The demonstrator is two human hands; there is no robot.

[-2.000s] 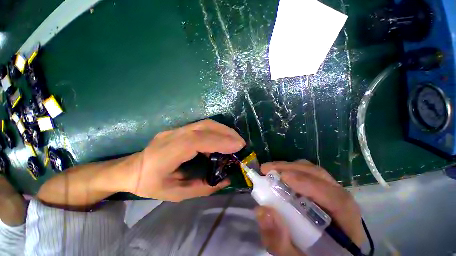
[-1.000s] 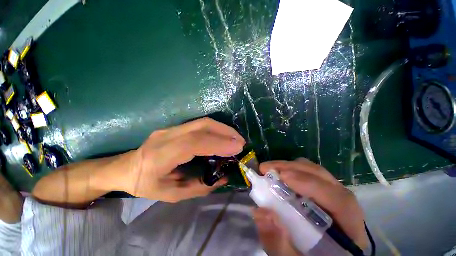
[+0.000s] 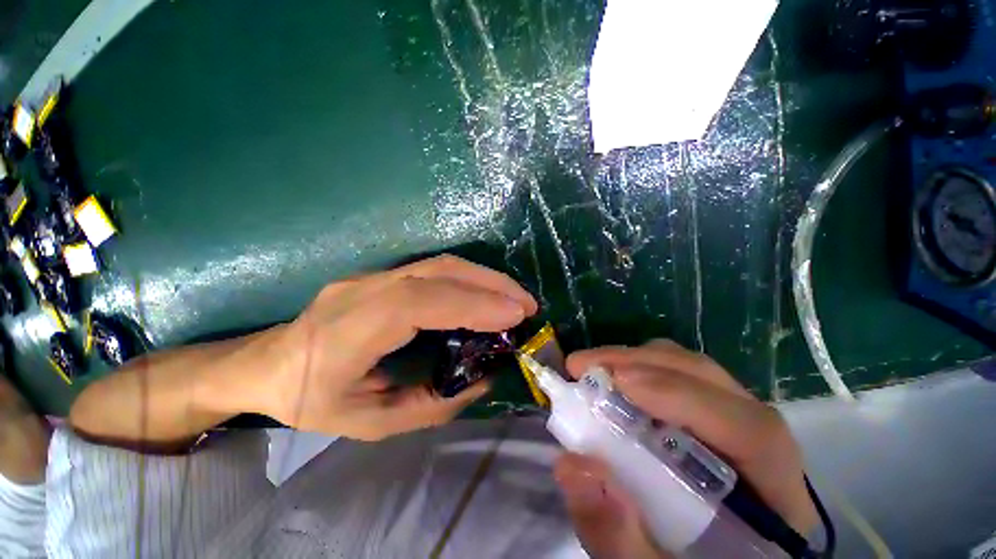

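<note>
My left hand (image 3: 382,344) holds a glossy black electronic unit (image 3: 461,364) between thumb and fingers, low in the middle of the view. A pouch battery (image 3: 543,356) with a yellow tape edge lies at the unit's right side, partly hidden behind the syringe tip. My right hand (image 3: 683,426) holds the white glue syringe (image 3: 628,459) like a pen, with a clear switch piece on its side and a black cable. The syringe's pale tip (image 3: 529,363) points up-left to the unit's right edge, over the yellow tape. Whether it touches is not clear.
Several black units with batteries (image 3: 55,246) are piled at the left. A white paper scrap (image 3: 666,76) lies at the top on the green bench (image 3: 273,142). The blue dispenser (image 3: 950,197) with a gauge and a clear hose (image 3: 806,273) is at the right. Another person's arm (image 3: 20,437) shows at lower left.
The bench, piled units and paper scrap have shifted slightly in view. The black unit is tilted a little differently in my left hand. The syringe tip stays by it.
</note>
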